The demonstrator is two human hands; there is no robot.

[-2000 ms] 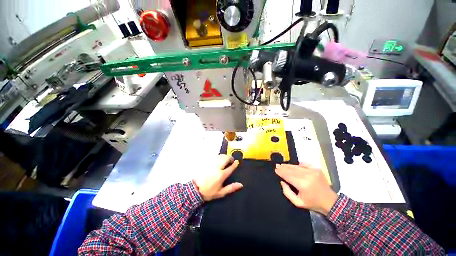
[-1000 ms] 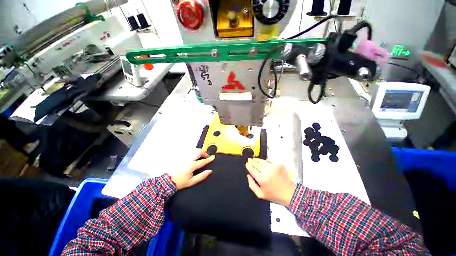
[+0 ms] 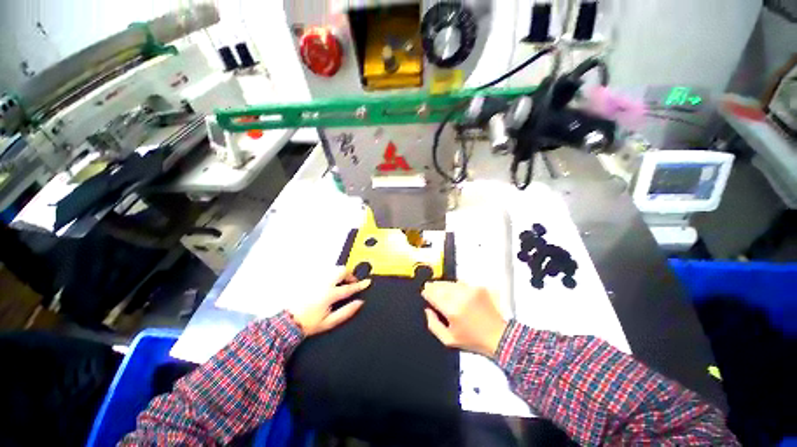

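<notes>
A black fabric panel [image 3: 376, 358] lies under the yellow template [image 3: 393, 258] and hangs over the table's front edge. Black discs show in the template's round holes. My left hand [image 3: 325, 306] rests flat on the panel's left side, fingertips at the template's lower left corner. My right hand [image 3: 467, 314] rests on the panel's right side, fingertips just below the template's lower right hole. Neither hand grips anything that I can see. The grey machine head [image 3: 389, 166] stands over the template.
Loose black round patches [image 3: 549, 260] lie on the white table sheet [image 3: 594, 306] at right. A blue tote [image 3: 144, 375] is at the lower left, another [image 3: 743, 284] at the right. The control panel [image 3: 683, 182] stands behind right. Other sewing machines are at left.
The template and the panel with both hands on it have moved left relative to the machine table since the oldest frame. The last second shows mainly a small shift of the view.
</notes>
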